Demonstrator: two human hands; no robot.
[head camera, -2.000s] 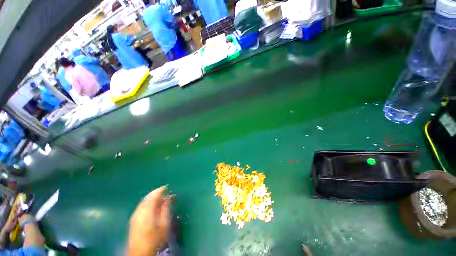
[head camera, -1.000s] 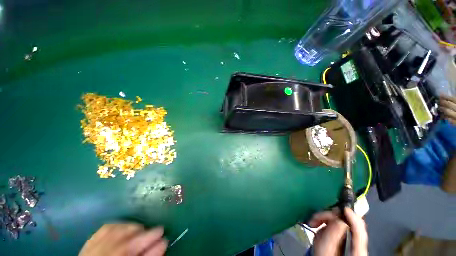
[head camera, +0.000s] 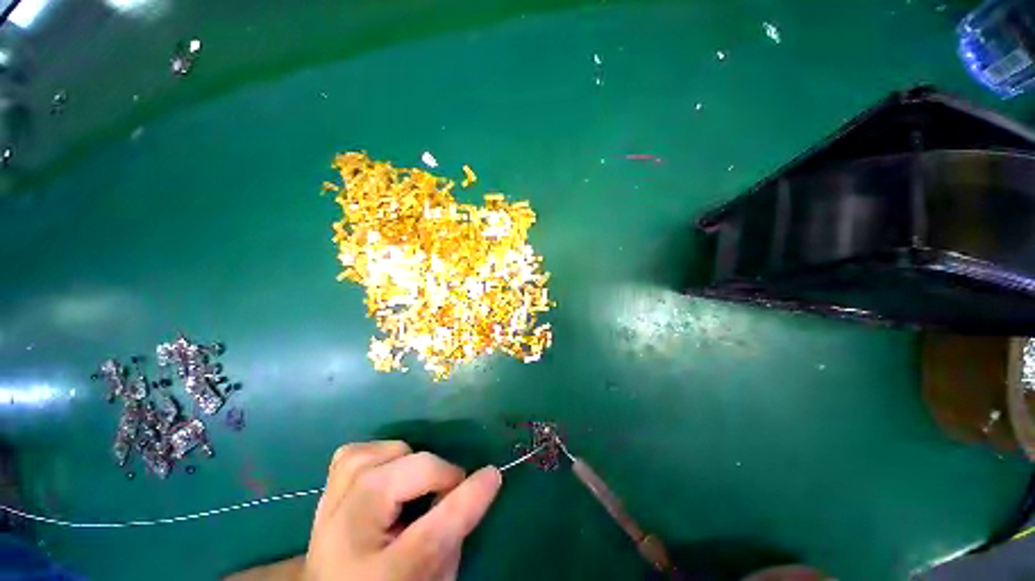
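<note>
My left hand (head camera: 403, 511) pinches a thin solder wire (head camera: 520, 460); the wire's free end meets a small dark metal cluster (head camera: 546, 445) on the green mat. The soldering iron (head camera: 613, 505) slants up from the bottom edge, its thin tip at the same cluster from the right. Only a blurred sliver of my right hand (head camera: 785, 574) shows at the bottom edge; its grip on the iron's handle is cut off. A heap of tiny orange-and-white pieces (head camera: 443, 272) lies behind the cluster. A loose pile of small dark metal parts (head camera: 165, 409) lies at left.
A black plastic bin (head camera: 840, 227) stands at right, with a brown round pot (head camera: 965, 386) below it, cut off by the edge. A clear bottle's base (head camera: 1004, 51) shows at upper right. Small scraps (head camera: 182, 57) lie at upper left. The wire trails to the left edge.
The view has shifted. My left hand now holds solder wire at the cluster. The iron has moved from the brown pot to the cluster, and my right hand is mostly out of the picture.
</note>
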